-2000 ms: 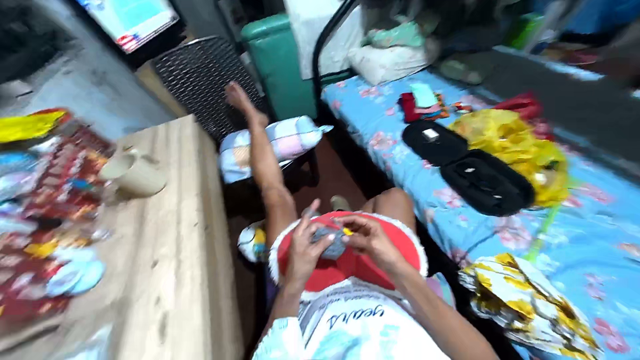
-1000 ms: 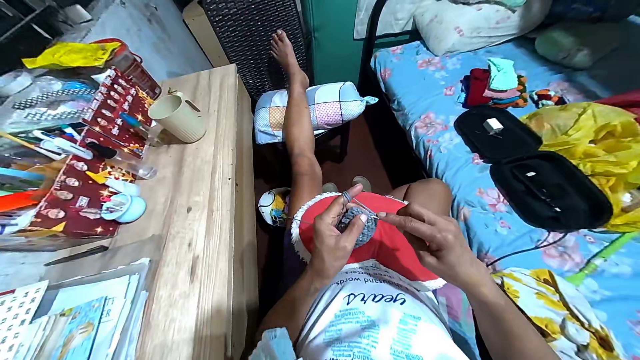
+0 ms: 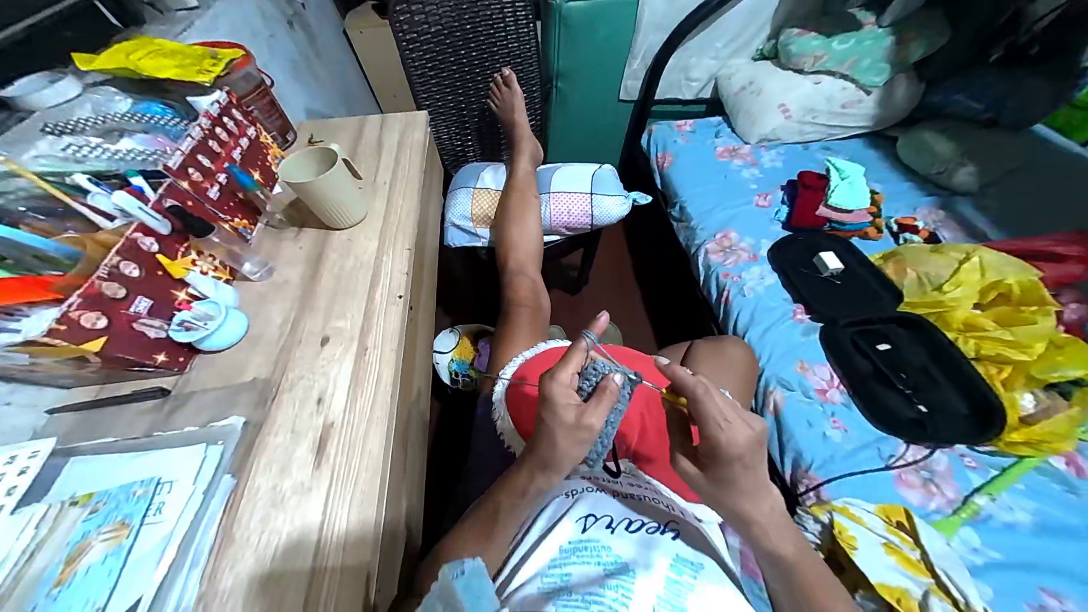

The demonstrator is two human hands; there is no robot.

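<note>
A small piece of grey-blue crochet (image 3: pixel 605 408) is pinched in my left hand (image 3: pixel 571 408), between thumb and fingers, with grey yarn looped round the raised index finger. My right hand (image 3: pixel 718 425) grips a crochet hook (image 3: pixel 659 389) with a yellow handle, its metal tip at the top right edge of the crochet. Both hands are above my lap, over a red cloth with a white fringed edge (image 3: pixel 531 391). A strand of yarn runs left from my left hand toward a bag or ball with yellow and blue patches (image 3: pixel 463 357), low beside the table.
On the left, a wooden table (image 3: pixel 340 340) holds a beige mug (image 3: pixel 327 187), a pen organiser (image 3: pixel 127 297) and papers (image 3: pixel 127 510). To the right, a bed with a blue floral sheet (image 3: pixel 731 246) bears an open black case (image 3: pixel 914 374), a yellow plastic bag (image 3: pixel 986 297) and folded cloths (image 3: pixel 829 200).
The view has shifted since the first frame. My left index finger now stands raised with yarn round it, and my hands are still together at the crochet.
</note>
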